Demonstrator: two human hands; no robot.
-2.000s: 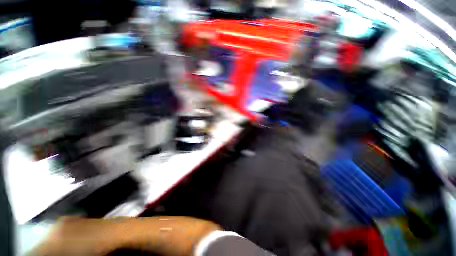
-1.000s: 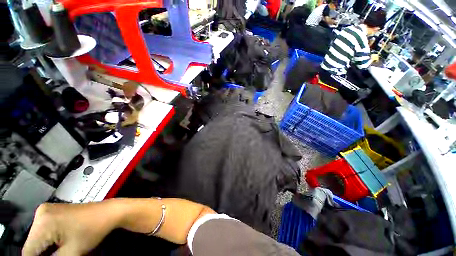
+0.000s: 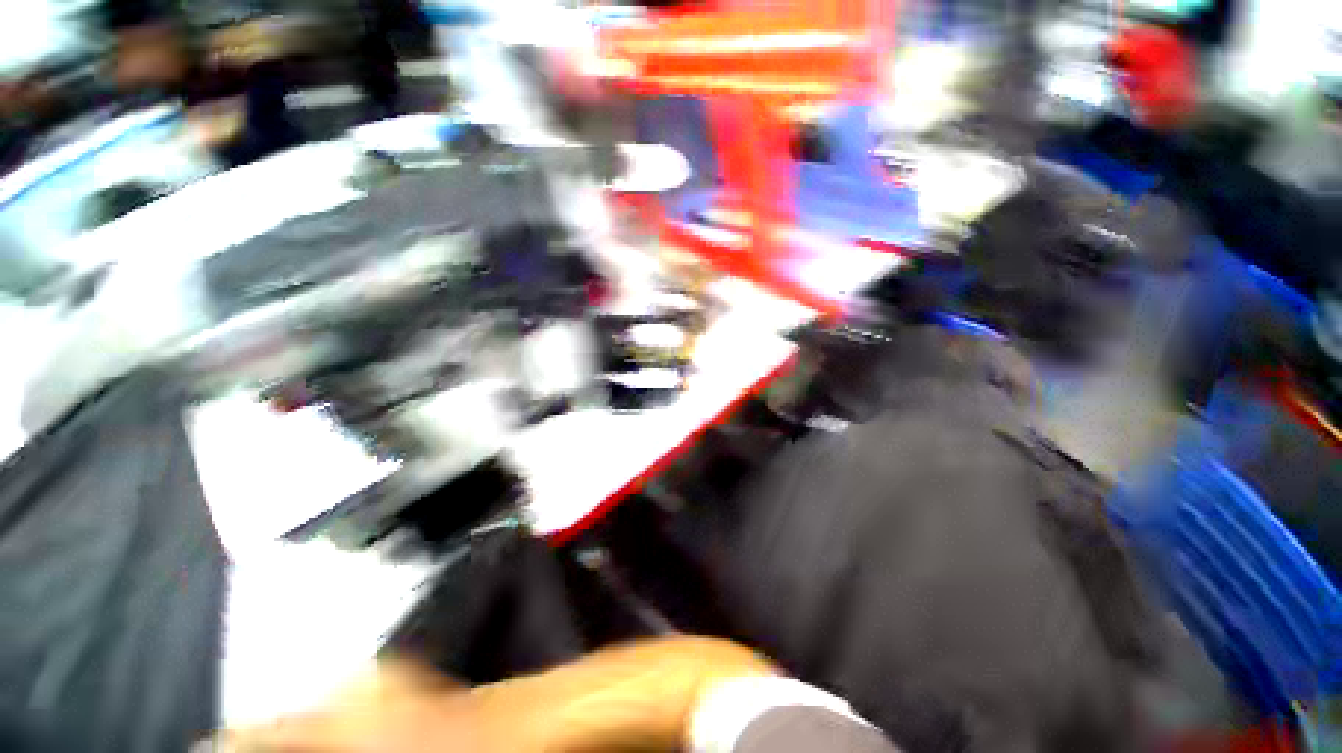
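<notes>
The frame is strongly blurred. My right hand (image 3: 346, 718) is low at the bottom left of centre, smeared and partly cut off by the edge; its fingers cannot be made out. The bare forearm and white cuff show to its right. My left hand is not in view. A dark grey cloth (image 3: 103, 566) lies at the far left over the white table (image 3: 302, 625). Another dark cloth (image 3: 493, 611) hangs just above my right hand. The sewing machine (image 3: 442, 397) stands beyond, its details blurred.
A large grey garment heap (image 3: 913, 544) is right of the red-edged table. A blue crate (image 3: 1251, 566) stands at the far right. A red frame (image 3: 758, 177) rises at the table's back end, with small clutter (image 3: 648, 353) before it.
The view has swung back left from the crates and seated person towards the machine. The grey cloth at the left has come into view. My right hand has become blurred and sits lower.
</notes>
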